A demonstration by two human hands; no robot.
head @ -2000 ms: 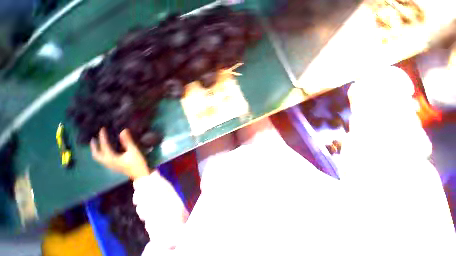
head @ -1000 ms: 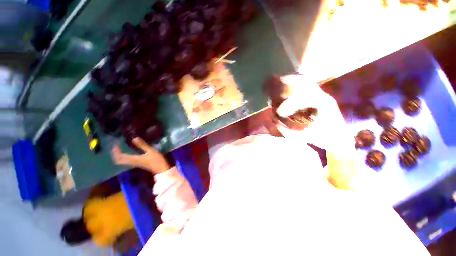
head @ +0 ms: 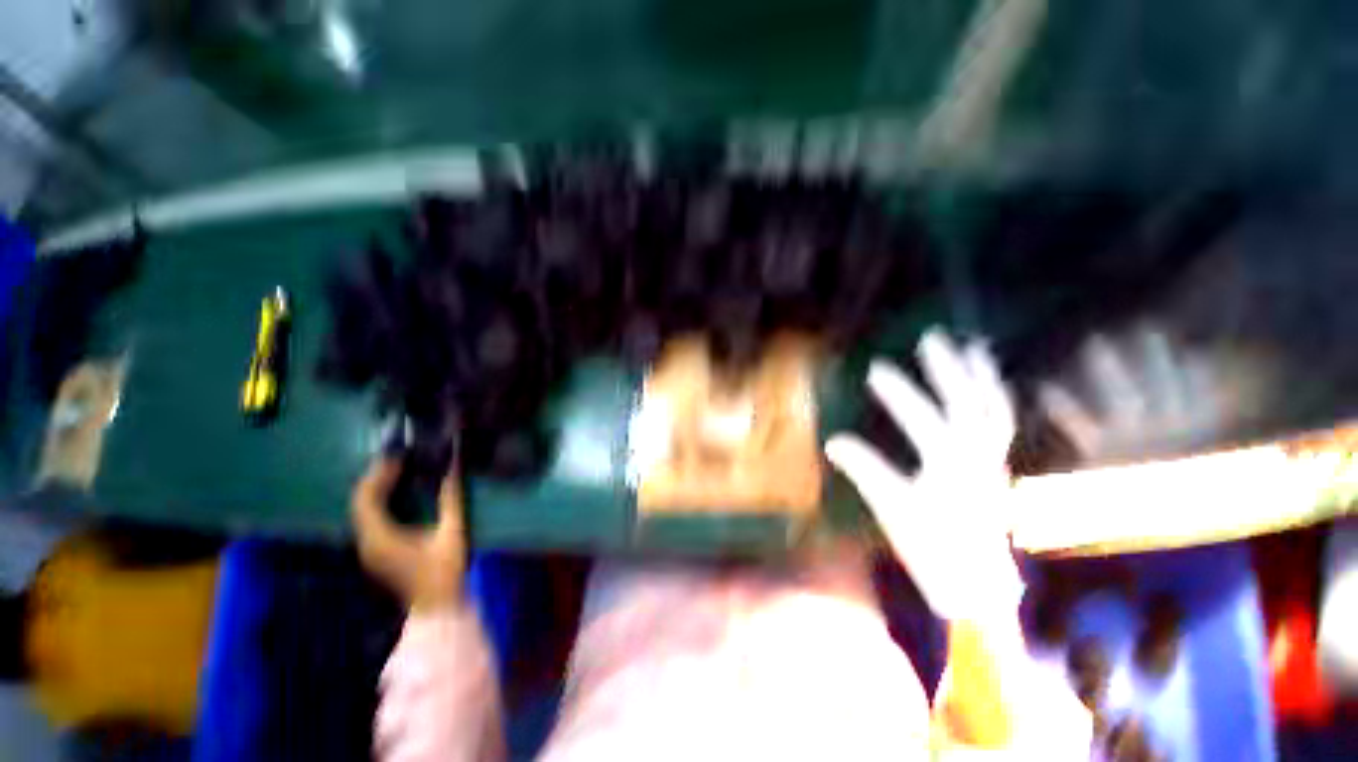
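Observation:
A large heap of black pieces (head: 626, 268) lies on the green bench. My left hand (head: 413, 548) is bare, at the heap's near left edge, thumb and finger apart, with a dark piece at the fingertips; blur hides whether it is gripped. My right hand (head: 953, 469), in a white glove, is over the bench right of the cardboard pad, fingers spread and empty. The tan cardboard pad (head: 767, 469) lies at the near bench edge, with a small whitish dish (head: 728, 420) on it.
A yellow and black cutter (head: 265, 357) and small cardboard pad (head: 81, 424) lie left. Blue bins (head: 224, 655) sit below the edge; the right one (head: 1214, 655) holds blurred round pieces. A person in yellow (head: 127, 618) is lower left. A blurred pale hand shape (head: 1139, 395) shows right.
My right hand has left the right-hand bin area, where it held a round brownish piece, and is now empty over the bench. My left hand has moved to the heap's edge. The view has levelled.

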